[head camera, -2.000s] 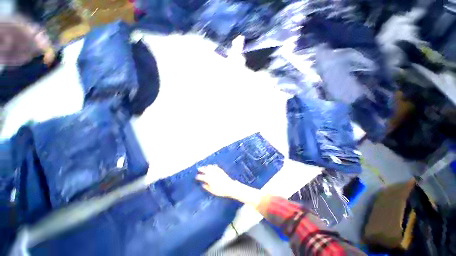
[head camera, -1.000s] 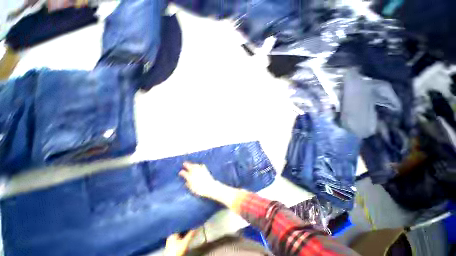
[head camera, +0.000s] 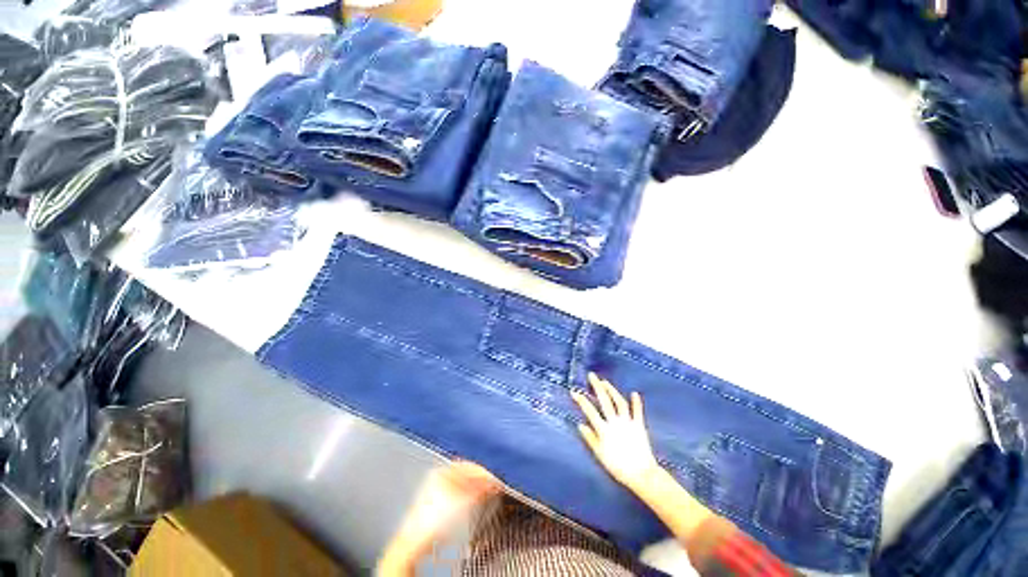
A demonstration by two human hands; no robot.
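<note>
A pair of blue jeans point(head camera: 417, 327) lies flat and lengthwise along the table's front edge, its waistband at the right. My right hand point(head camera: 618, 431), in a red plaid sleeve, rests palm down on the middle of the jeans with fingers spread. My left hand point(head camera: 445, 507) is blurred at the near edge of the jeans, left of my lap; its fingertips are unclear, so I cannot tell if it grips the cloth. Folded jeans stacks point(head camera: 558, 169) stand behind the flat pair, waistband openings towards me.
The white table point(head camera: 868, 248) carries a dark round-edged garment point(head camera: 738, 113), a phone point(head camera: 939, 191) and a small white cylinder point(head camera: 995, 213). Bagged garments point(head camera: 118, 107) lie at the left. A cardboard carton point(head camera: 231, 539) stands on the floor lower left. More jeans point(head camera: 958, 518) lie at the right.
My view has swung left, bringing the bagged garments, more folded stacks and the far leg end into sight. My left hand shows more fully. My right hand now lies further from the waistband.
</note>
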